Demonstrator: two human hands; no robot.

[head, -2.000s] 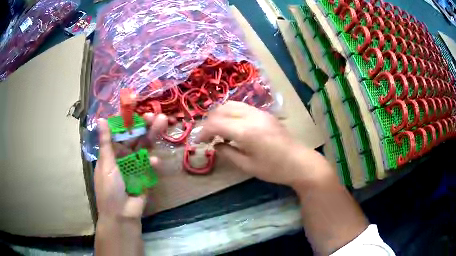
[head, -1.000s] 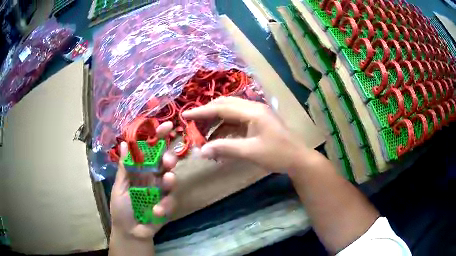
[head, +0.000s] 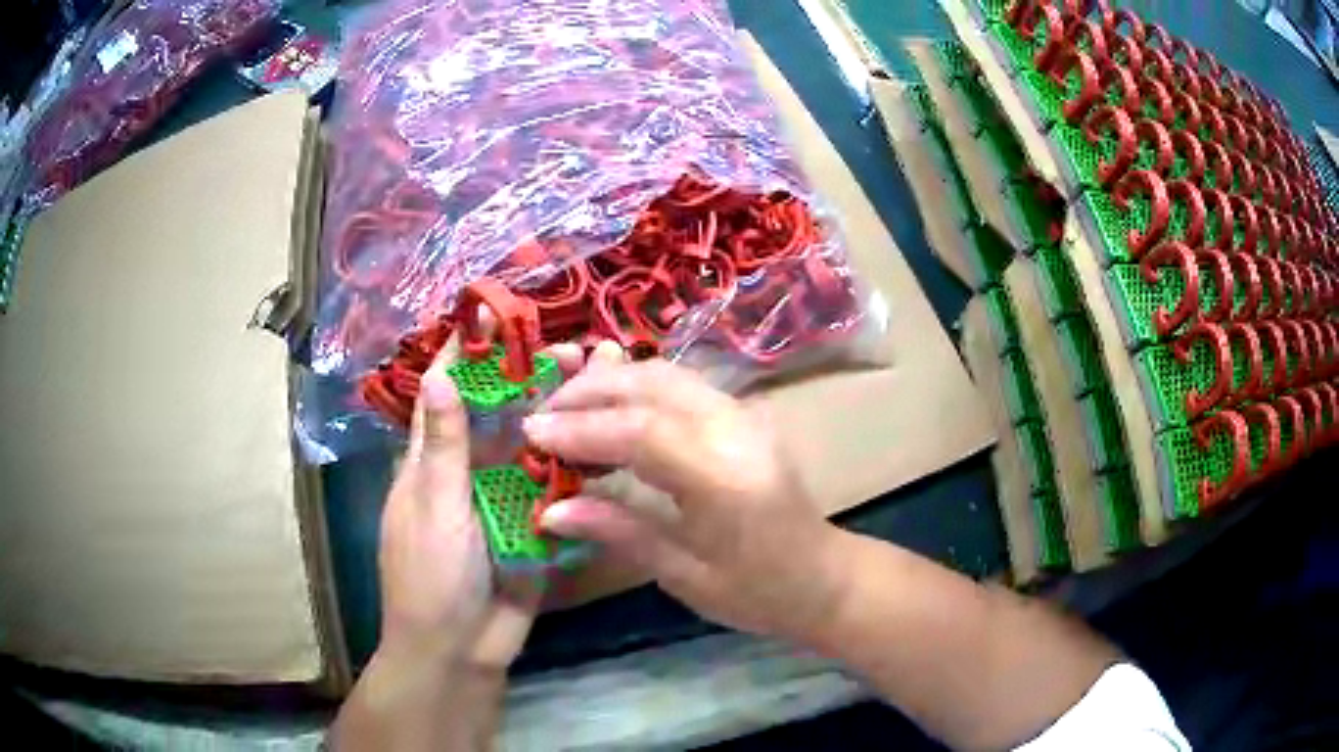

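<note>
My left hand (head: 441,544) holds two green perforated pieces, one above the other. The upper green piece (head: 499,378) has a red hook (head: 504,326) standing on it. My right hand (head: 705,492) pinches another red hook (head: 555,478) against the lower green piece (head: 510,514); the fingers partly hide this hook, so whether it is seated cannot be told. A clear plastic bag (head: 558,103) lies just beyond my hands, with loose red hooks (head: 690,257) showing at its near side.
Stacked layers of green pieces with red hooks (head: 1175,250) stand at the right, with cardboard edges (head: 1040,397) between them. Cardboard sheets (head: 147,397) lie at the left. A second bag of purple-red hooks (head: 140,74) is at the back left.
My right hand has moved from near the bag opening to the lower green piece, bringing a red hook. The lower piece showed no hook before. My hands are now closer together.
</note>
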